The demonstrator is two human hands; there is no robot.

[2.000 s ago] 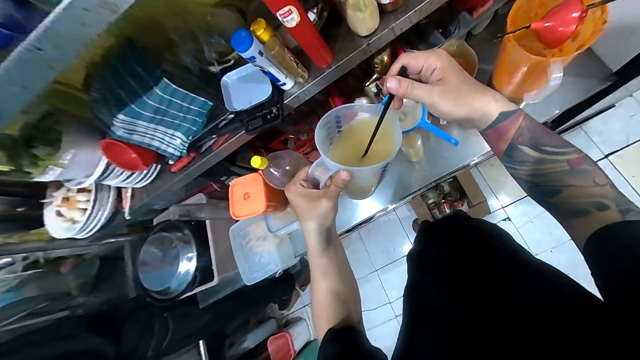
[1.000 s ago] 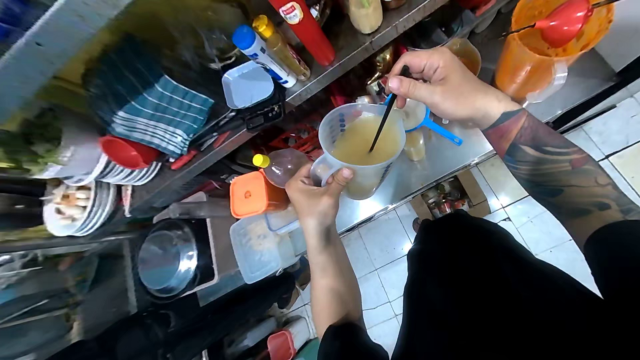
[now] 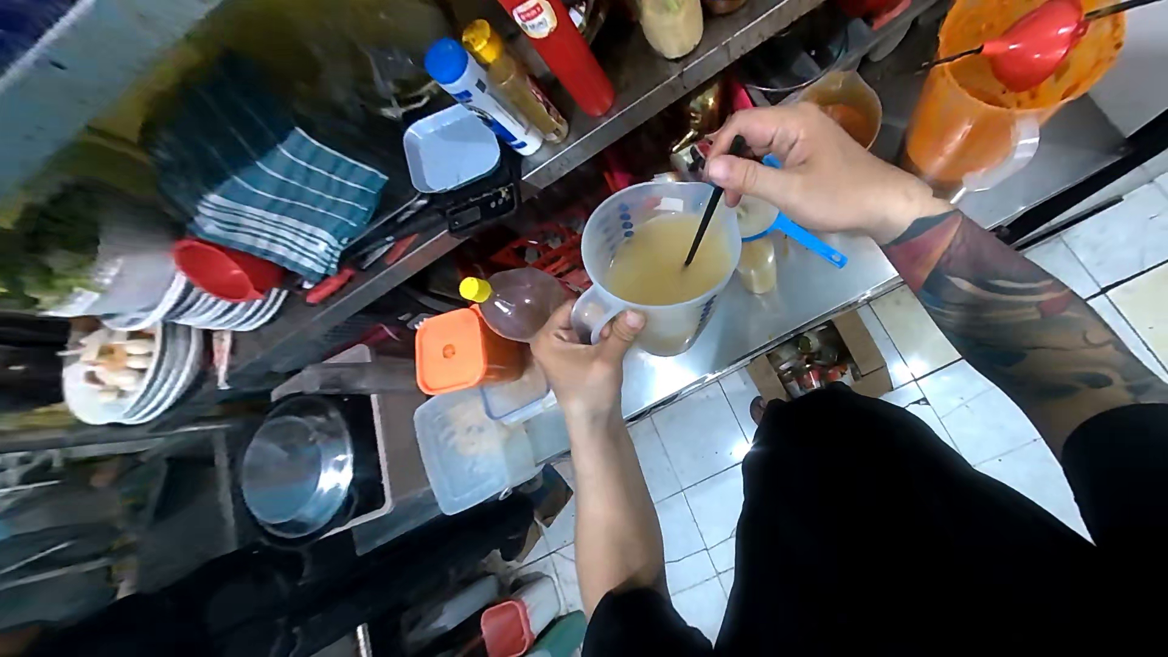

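My left hand [image 3: 589, 351] grips the handle of a translucent plastic measuring jug [image 3: 662, 319], which holds a cloudy pale-yellow liquid. Between the thumb and fingers of my right hand [image 3: 794, 169] is the upper end of a thin black utensil [image 3: 703, 224]; its lower end dips into the liquid, so its tip is hidden. Behind the jug, under my right hand, a strainer with a blue handle [image 3: 808, 242] rests over a small clear container [image 3: 757, 266] on the steel counter. A clear bottle with a yellow cap [image 3: 475, 289] lies beside my left hand.
An orange-lidded container [image 3: 452, 351] and a translucent plastic tub [image 3: 474, 452] stand left of the jug. A large jug of orange sauce [image 3: 954, 128] with a red ladle [image 3: 1036, 46] is at upper right. Bottles, a kitchen scale [image 3: 484, 205] and stacked plates [image 3: 178, 374] sit on the shelf.
The black utensil has shifted slightly within the jug, along with my right hand. My left hand has kept its hold on the handle.
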